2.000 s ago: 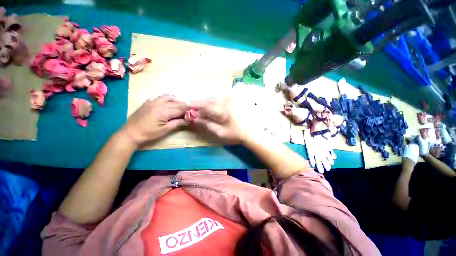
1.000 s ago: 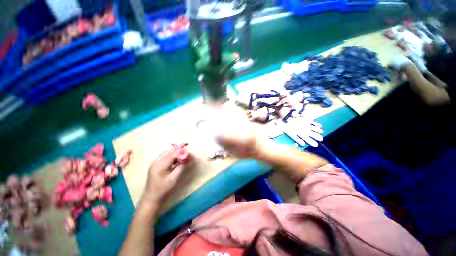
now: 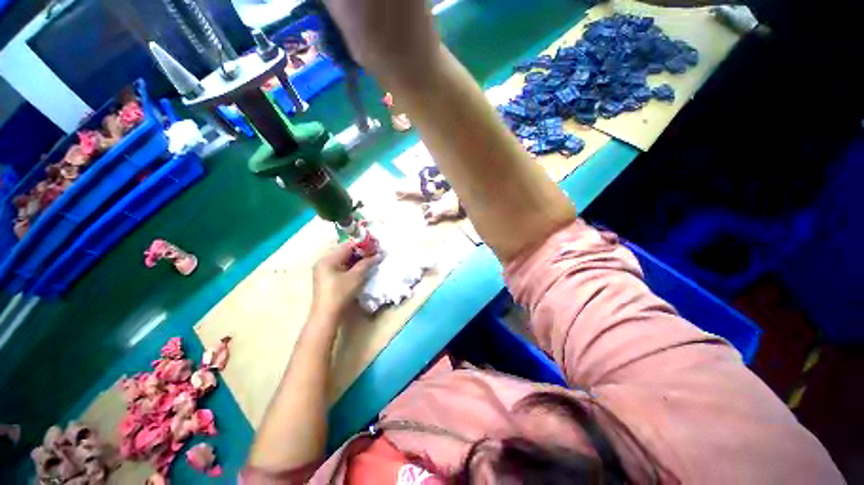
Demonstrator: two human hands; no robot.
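My left hand [image 3: 340, 277] holds a pink-red moulded part [image 3: 366, 245] under the lower tip of the green bench press [image 3: 322, 188]. The part sits over the white press pad [image 3: 393, 282], touching or very close to the press tip. My right hand [image 3: 384, 28] is raised at the top edge, blurred and partly cut off; its fingers and whatever they hold cannot be seen clearly. The cardboard work sheet [image 3: 266, 323] lies under the press. One loose pink-red part [image 3: 217, 353] lies at its left edge.
Pink-red parts [image 3: 171, 398] are piled at lower left beside tan parts [image 3: 71, 457]. A joined figure piece [image 3: 171, 256] lies on the green belt [image 3: 214, 224]. Blue crates [image 3: 90, 194] stand beyond. Navy parts [image 3: 606, 71] are heaped at upper right. A blue crate [image 3: 696, 301] is below the bench.
The view has swung right. My left hand has brought the pink-red part from over the cardboard to under the press tip. My right hand has risen from the bench to the top of the view.
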